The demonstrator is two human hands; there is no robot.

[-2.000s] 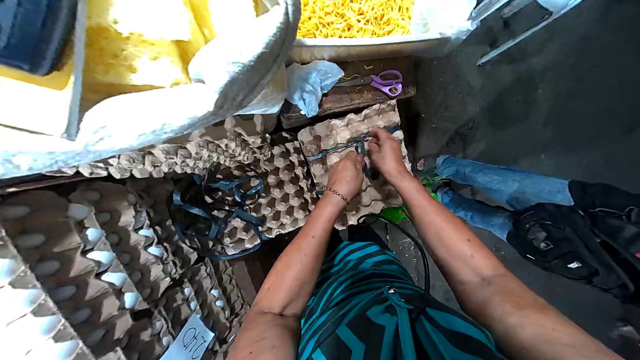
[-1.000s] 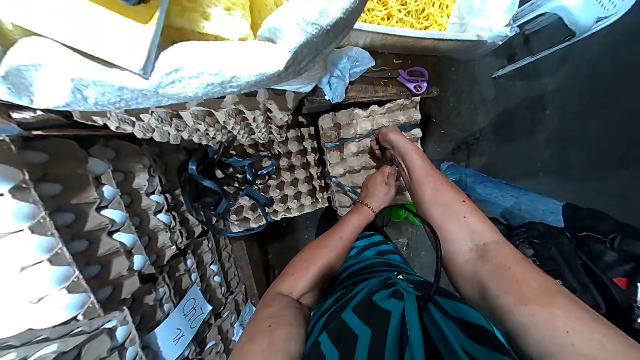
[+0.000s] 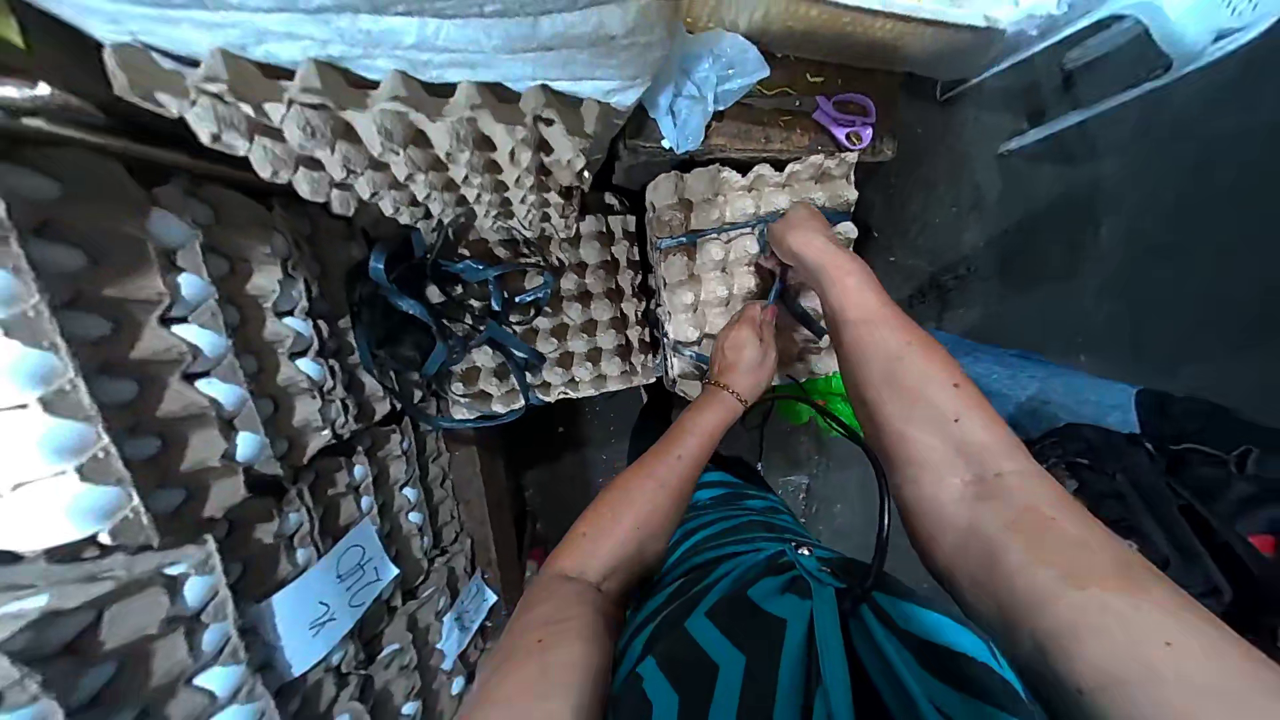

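A stack of pulp egg trays (image 3: 705, 275) lies before me with a dark blue rubber strip (image 3: 710, 232) running across its upper part. At that strip, my right hand (image 3: 800, 240) is closed on part of the rubber. My left hand (image 3: 745, 350), lower on the tray, pinches a strip end that stretches between both hands. Another piece of the strip crosses the tray's lower left. To the left, a tangle of blue rubber strips (image 3: 440, 310) rests on a second pulp tray (image 3: 590, 340). The fingertips of my right hand are partly hidden.
Purple-handled scissors (image 3: 847, 122) and a thin plastic bag (image 3: 700, 85) lie on a wooden ledge (image 3: 740, 135) beyond the trays. Stacked trays of white eggs (image 3: 215, 400) fill the left. A white plastic chair (image 3: 1150, 60) stands upper right; a person's jeans-clad leg (image 3: 1030, 390) is at right.
Both hands still work at the tray stack; since two seconds ago, when they were close together at the upper strip, my left hand has moved lower. The view has shifted.
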